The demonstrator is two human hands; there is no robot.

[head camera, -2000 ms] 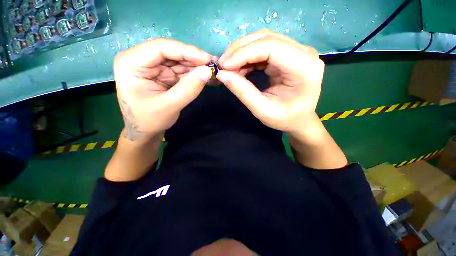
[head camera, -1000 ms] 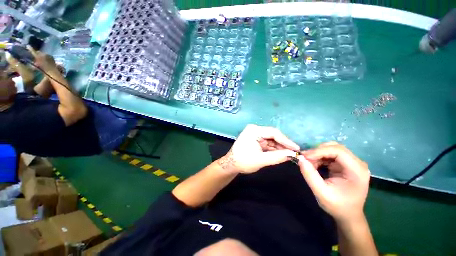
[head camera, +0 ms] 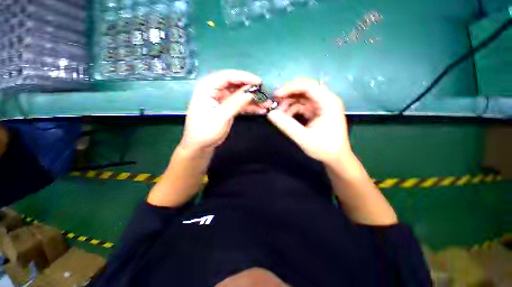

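Observation:
My left hand [head camera: 212, 112] and my right hand [head camera: 314, 120] are both bare and meet just over the front edge of the bench. Between their fingertips is a small dark and silver circuit board module [head camera: 260, 95], blurred. My left thumb and fingers pinch its left end. My right thumb and fingers are closed at its right end, on a small light and reddish bit [head camera: 272, 105]; whether this is a separate part, I cannot tell.
A blister tray of modules [head camera: 146, 75] lies on the green mat [head camera: 292, 53], beside a stack of trays [head camera: 42, 45]. Another tray [head camera: 252, 10] is cut off at the top. Screws [head camera: 359, 29] lie scattered on the right. A black cable [head camera: 443, 73] crosses the bench edge. Cardboard boxes [head camera: 67, 269] stand below left.
The view has swung back to the right and down, so the loose-component tray is mostly out of view. The module now shows longer between my fingertips, at a slant. Both hands still hold at it.

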